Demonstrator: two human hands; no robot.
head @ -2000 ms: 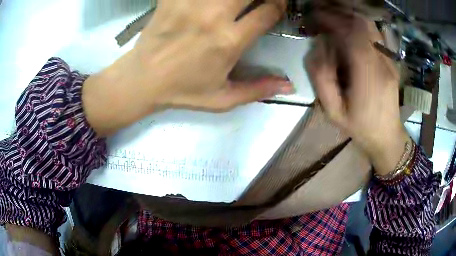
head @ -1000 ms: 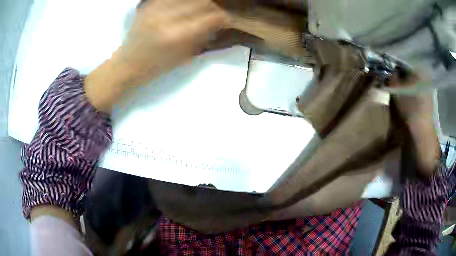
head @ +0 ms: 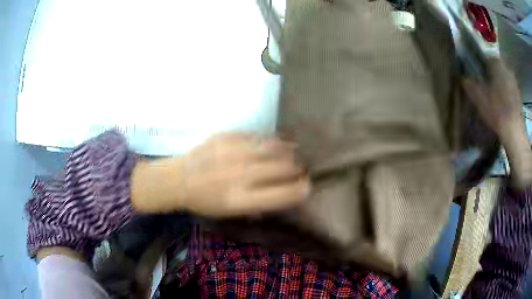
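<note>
A brown ribbed garment piece (head: 361, 87) lies over the right part of the white machine table (head: 157, 70) and hangs over its near edge toward the lap. My left hand (head: 245, 175) is blurred at the near table edge, its fingers curled at the cloth's left edge; the blur hides whether they grip it. My right hand (head: 496, 96) is blurred at the far right, beside the cloth; its fingertips are unclear.
A white knob (head: 403, 20) shows at the top, behind the cloth. A red-handled object (head: 482, 22) lies at the top right. A checked apron (head: 256, 274) is below the table edge. A light wooden piece (head: 469, 233) stands at the lower right.
The brown cloth has come from near the machine head and now spreads flatter toward me. My left hand has moved down to the near edge. My right hand has moved up and outward.
</note>
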